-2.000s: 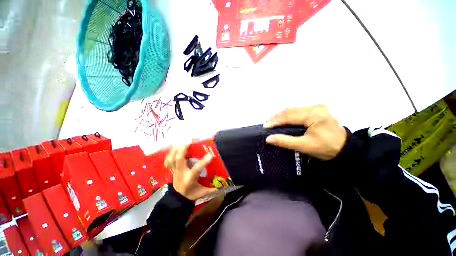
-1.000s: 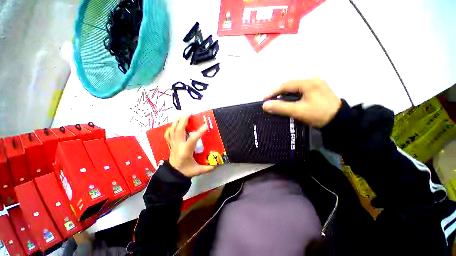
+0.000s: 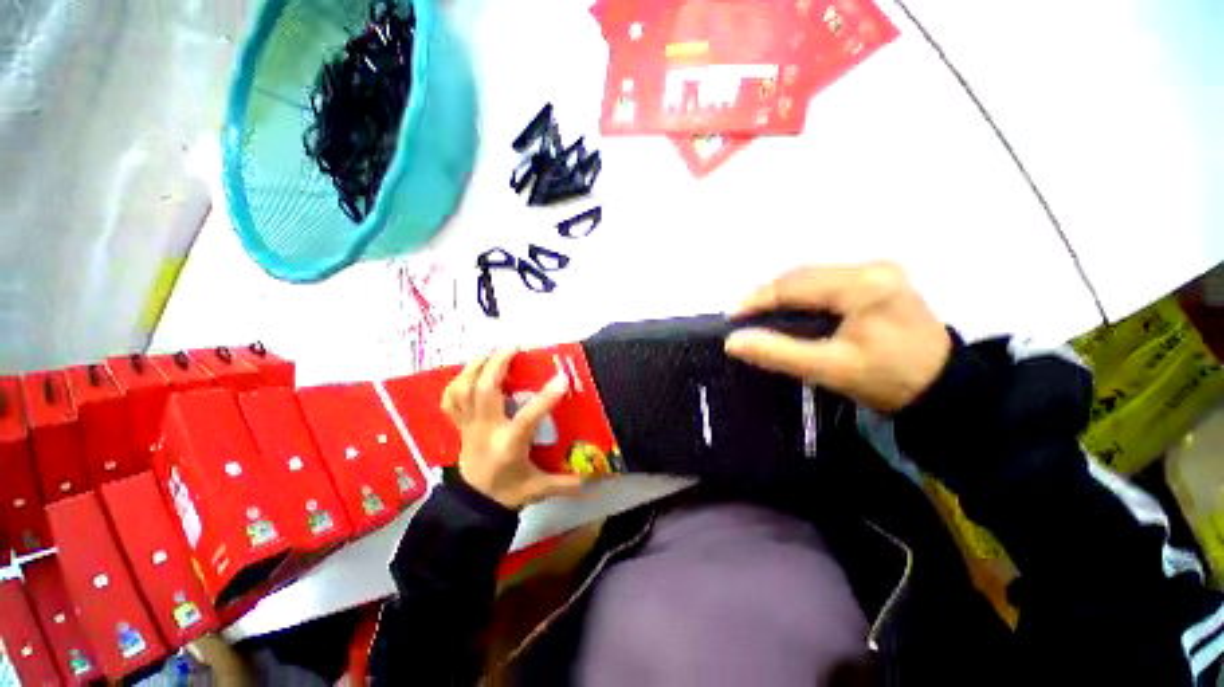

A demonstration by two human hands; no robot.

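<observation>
A black inner box (image 3: 705, 403) lies at the table's near edge, its left end against or partly inside a red outer sleeve (image 3: 548, 371); how far it is in I cannot tell. My left hand (image 3: 505, 427) holds the sleeve, fingers spread over its face beside the yellow cartoon. My right hand (image 3: 852, 336) grips the black box near its right end, thumb and fingers around its far edge. Small pale lettering shows on the black face. The box's right end is partly hidden by my dark sleeve.
Finished red boxes (image 3: 231, 483) stand in rows at left. A teal basket (image 3: 450, 148) of black handles stands at back left. Loose black handles (image 3: 553, 168), thin red sticks (image 3: 426, 311) and flat red sleeves (image 3: 705, 67) lie beyond my hands. Yellow-taped cartons (image 3: 1154, 369) are at right.
The view has shifted a little. My hands keep their hold on the sleeve and the black box, which stay nearly the same relative to each other.
</observation>
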